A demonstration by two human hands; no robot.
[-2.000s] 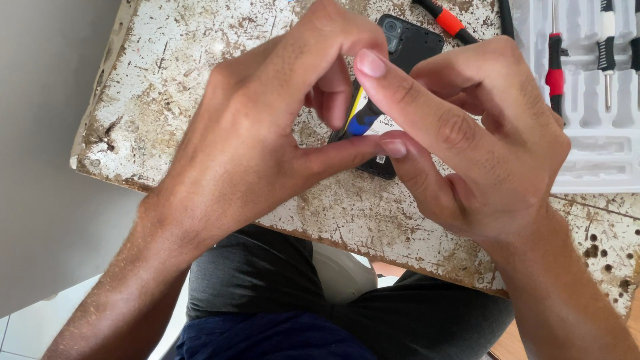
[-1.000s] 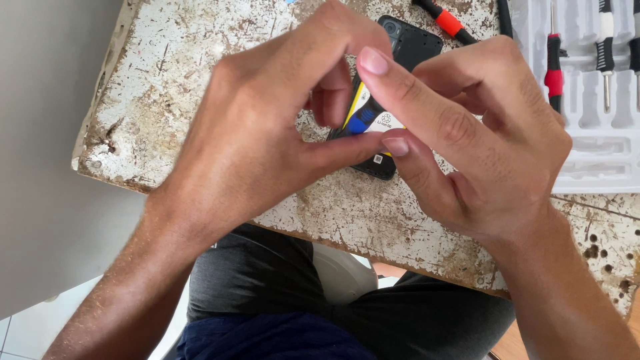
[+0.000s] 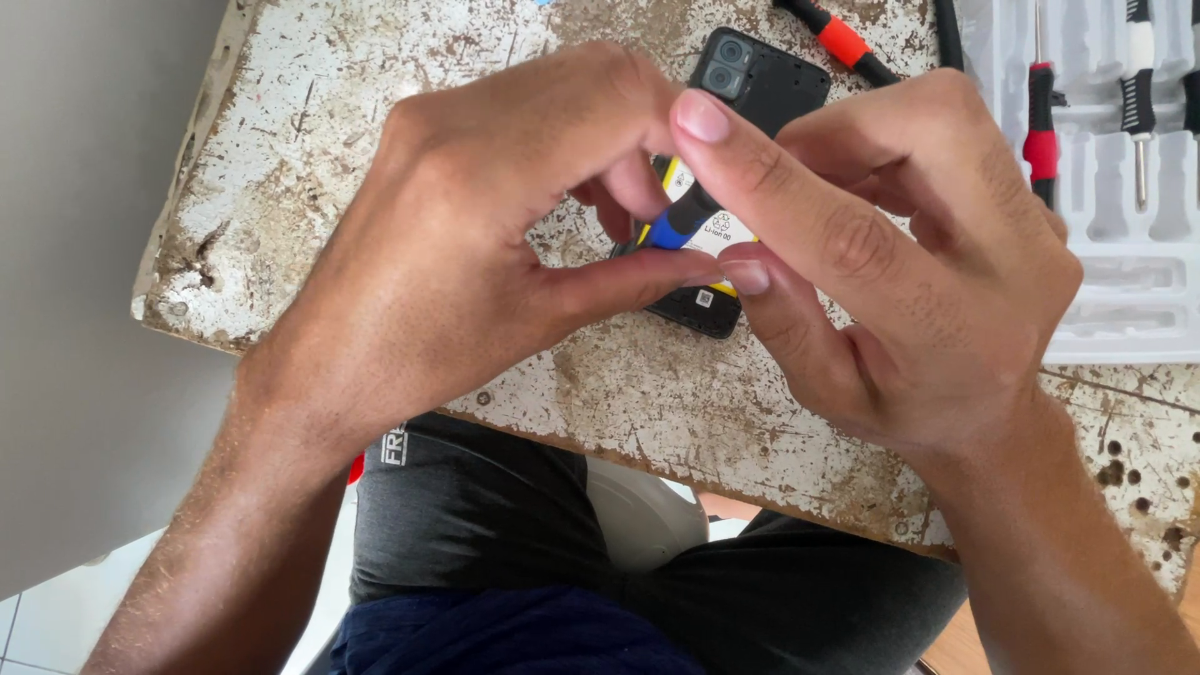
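My left hand [image 3: 450, 234] is bent over a phone, with a blue and black tool handle [image 3: 670, 230] between its thumb and curled fingers. The handle slants up toward my right hand [image 3: 881, 253]; its tip is out of sight. My right index finger and thumb are apart, with their tips close to my left fingertips; its other fingers curl underneath, and whether they grip anything is hidden. Below both hands lies the black phone [image 3: 783, 89], its back cover off, with two camera lenses at the top and a white, yellow-edged battery [image 3: 736, 230] partly covered by the hands.
A scratched, white-painted wooden table [image 3: 600, 403] supports everything. An orange and black tool [image 3: 844, 42] lies above my right hand. At the right edge, a clear plastic tray [image 3: 1125, 352] holds a red and black screwdriver [image 3: 1041, 150] and a white and black screwdriver [image 3: 1138, 94].
The blue and black handle has shifted and tilted slightly between my hands. Both hands stay almost where they were.
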